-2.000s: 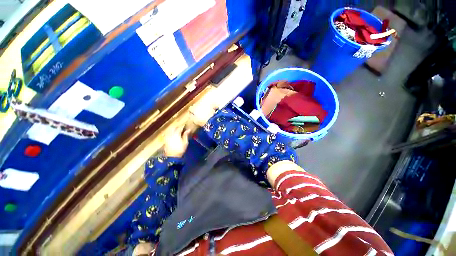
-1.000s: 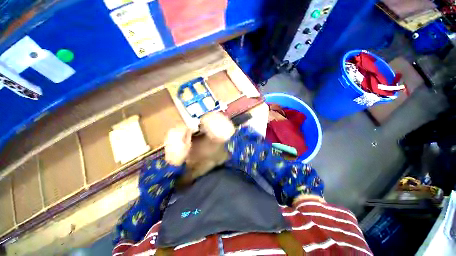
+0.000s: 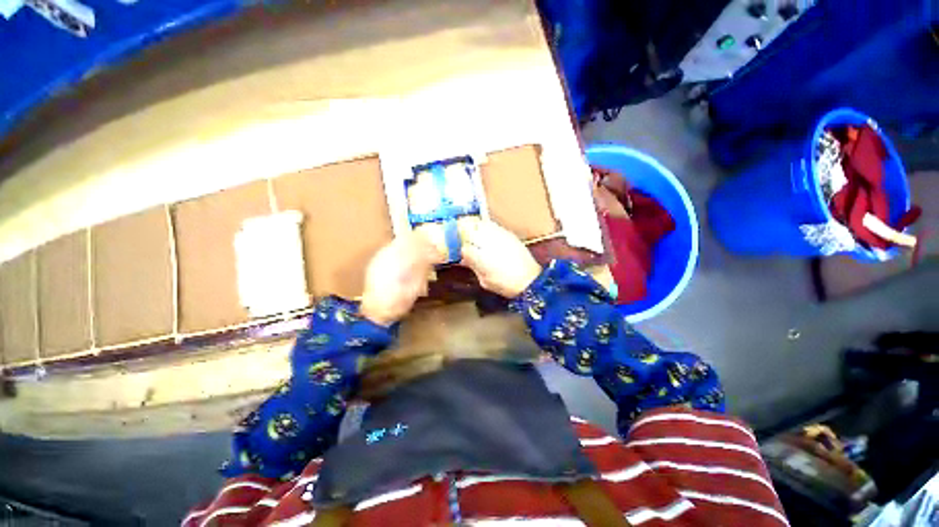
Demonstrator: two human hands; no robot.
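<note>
The blue cutting die [image 3: 444, 192] lies on the sheet stack [image 3: 340, 129] between two brown cut-out openings; pale material shows through its cells. My left hand [image 3: 400, 276] holds the die's near left corner. My right hand [image 3: 498, 257] holds its near right corner. My fingers are blurred and cover part of the die's near edge. A pile of cream cut panels [image 3: 272, 265] lies to the left on the row of brown openings [image 3: 335, 221].
A blue scrap bucket [image 3: 684, 242] with maroon scraps stands at the stack's right corner. A second bucket [image 3: 899, 170] stands farther right. The control box [image 3: 736, 41] is at the upper right. The blue press [image 3: 124, 31] is at the upper left.
The view has swung down and around, so the stack now lies straighter across it. The die and cut panels, hidden two seconds ago, show now. My hands remain at the stack's near edge.
</note>
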